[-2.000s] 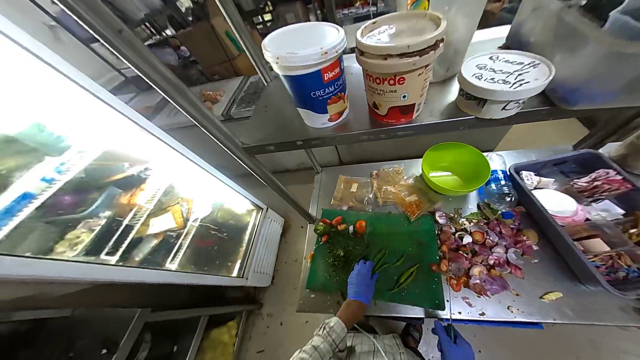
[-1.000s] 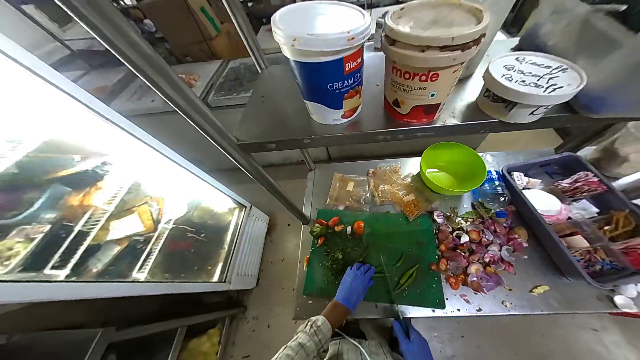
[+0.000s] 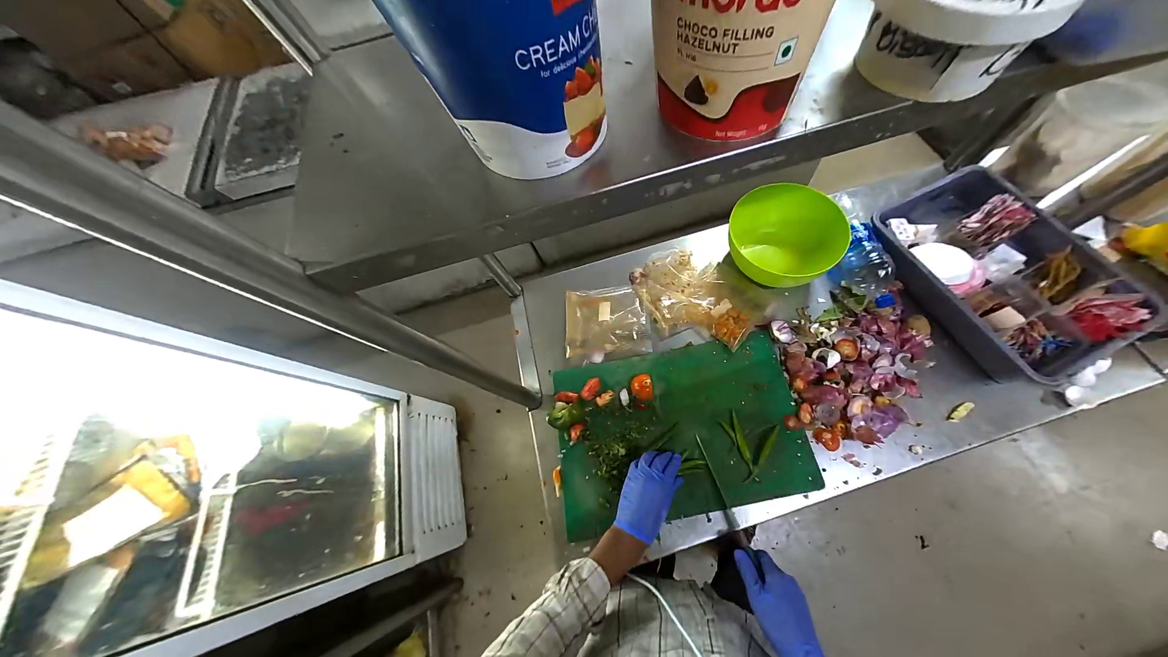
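My left hand (image 3: 651,495), in a blue glove, rests on the green cutting board (image 3: 693,388) with its fingertips on some green chillies (image 3: 691,465). Chopped greens (image 3: 616,452) lie just left of the fingers. My right hand (image 3: 778,598), also gloved, is at the table's front edge and holds a knife (image 3: 716,479) by its handle, the blade lying over the board. More green chillies (image 3: 748,444) are to the right of the blade. Cut tomato pieces (image 3: 591,389), a tomato half (image 3: 641,388) and a green pepper piece (image 3: 566,416) sit at the board's back left.
Onion peels and scraps (image 3: 858,374) are heaped right of the board. Behind it lie plastic bags (image 3: 607,324), a lime-green bowl (image 3: 789,234) and a plastic bottle (image 3: 862,260). A grey divided bin (image 3: 1013,360) stands at right. A steel shelf (image 3: 547,214) with tubs overhangs the back; a lit glass-doored cabinet (image 3: 433,474) is left.
My right hand has brought the knife over the board, where its blade now shows between the chillies. My left hand has moved slightly right, onto the chillies. The view has come closer.
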